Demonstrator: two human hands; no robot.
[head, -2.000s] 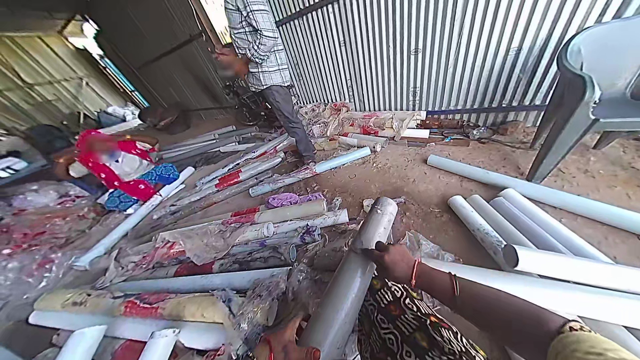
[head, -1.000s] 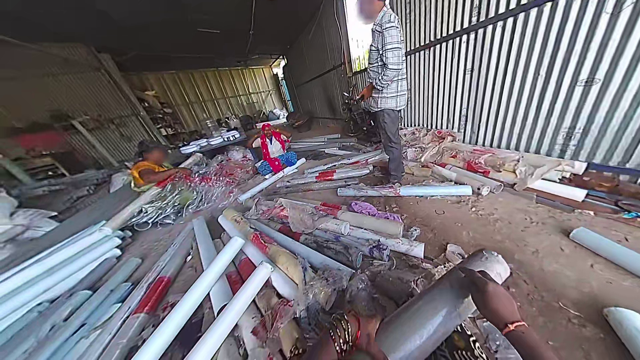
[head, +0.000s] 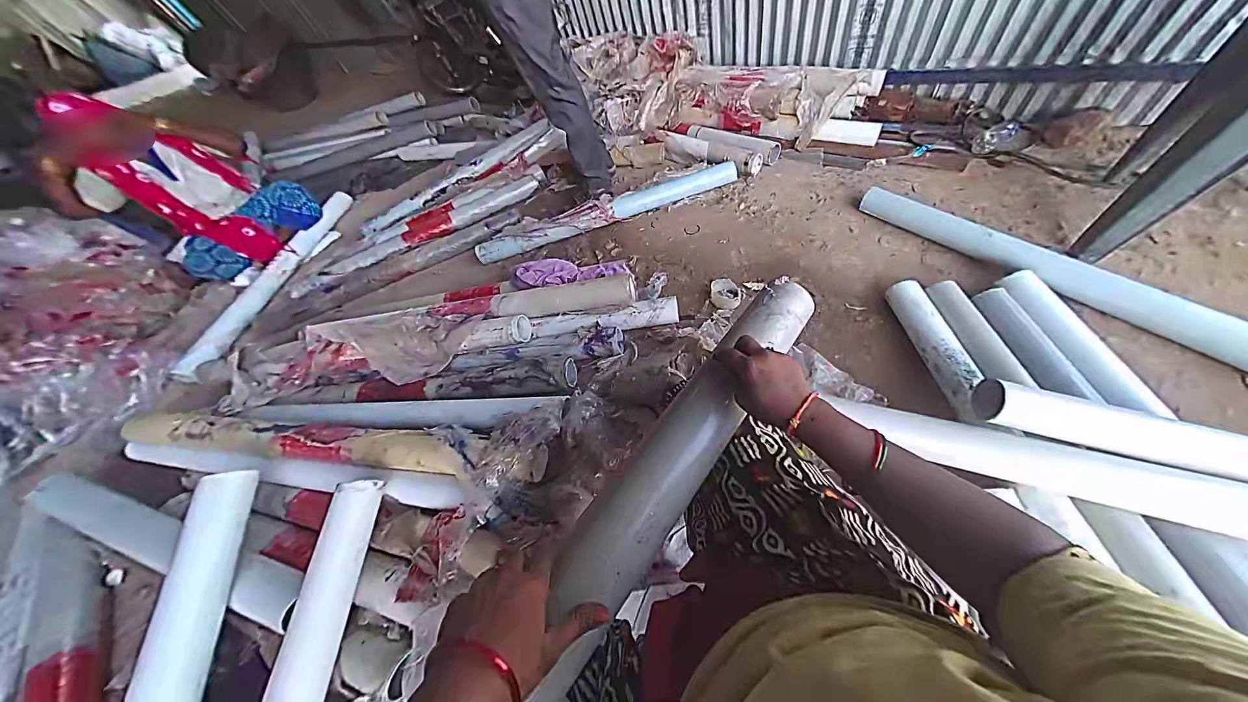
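Note:
A thick grey plastic pipe (head: pixel 663 478) slants across my lap, its whitish far end pointing up and away. Near that end my right hand (head: pixel 765 380) is closed around the pipe, knuckles up, with bangles on the wrist. Lower down, my left hand (head: pixel 522 619) lies against the pipe's left side, its thumb over the surface; the fingertips are partly hidden. Crumpled clear plastic film (head: pixel 526 458) lies just left of the pipe. A patterned dark cloth (head: pixel 770 507) covers my legs under the pipe.
White pipes (head: pixel 1033 448) lie on the right, with a light blue pipe (head: pixel 1053 263) beyond. Film-wrapped pipes (head: pixel 390 444) cover the ground at left. A person in red (head: pixel 185 195) sits at upper left; another person's leg (head: pixel 565 88) stands near a corrugated metal wall (head: pixel 936 39).
The view has swung right and down since one second ago. Both hands are on the grey pipe in all frames. Its far end, tilted toward the right one second ago, now points more directly away.

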